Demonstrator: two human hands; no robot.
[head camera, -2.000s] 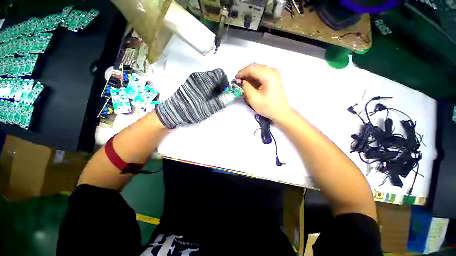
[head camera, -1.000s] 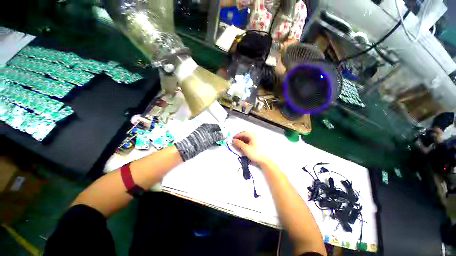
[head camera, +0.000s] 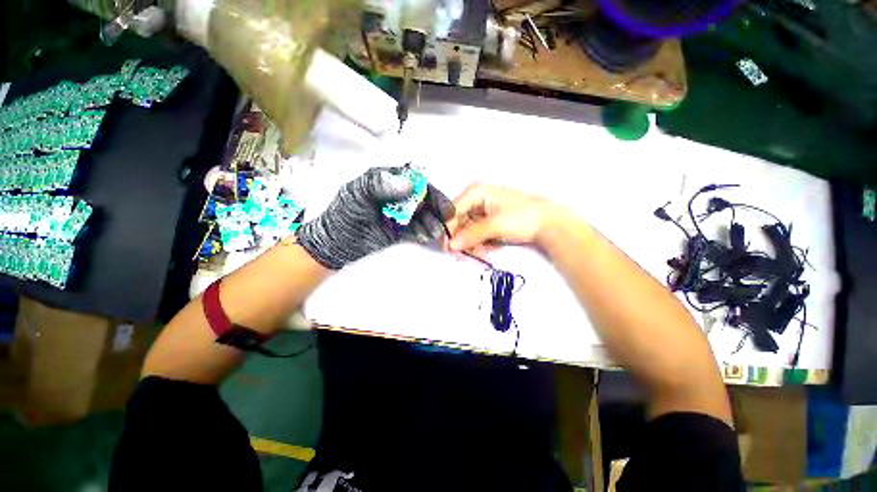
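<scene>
My left hand (head camera: 370, 216), in a grey-black striped glove, holds a small green circuit board (head camera: 406, 196) up near its thumb, below the soldering iron. My right hand (head camera: 495, 219) is bare, close to the right of my left hand, with its fingertips pinching the upper end of a black cable. The cable's bundled middle (head camera: 501, 300) lies on the white mat below my right hand, and its far end reaches the mat's front edge. Whether the cable's wire ends touch the board is hidden by the glove and fingers.
The dark soldering iron (head camera: 408, 82) points down at the top centre, beside a film-wrapped duct with a white nozzle (head camera: 354, 91). Loose boards (head camera: 252, 213) lie left, a black cable pile (head camera: 745, 274) right. Board rows (head camera: 43, 159) cover the far-left table. A wooden shelf (head camera: 596, 77) is behind.
The view tilted up, then back down. The board now faces up, higher in my left hand. My right hand has moved to the cable just below it, and the cable bundle lies nearer the front edge.
</scene>
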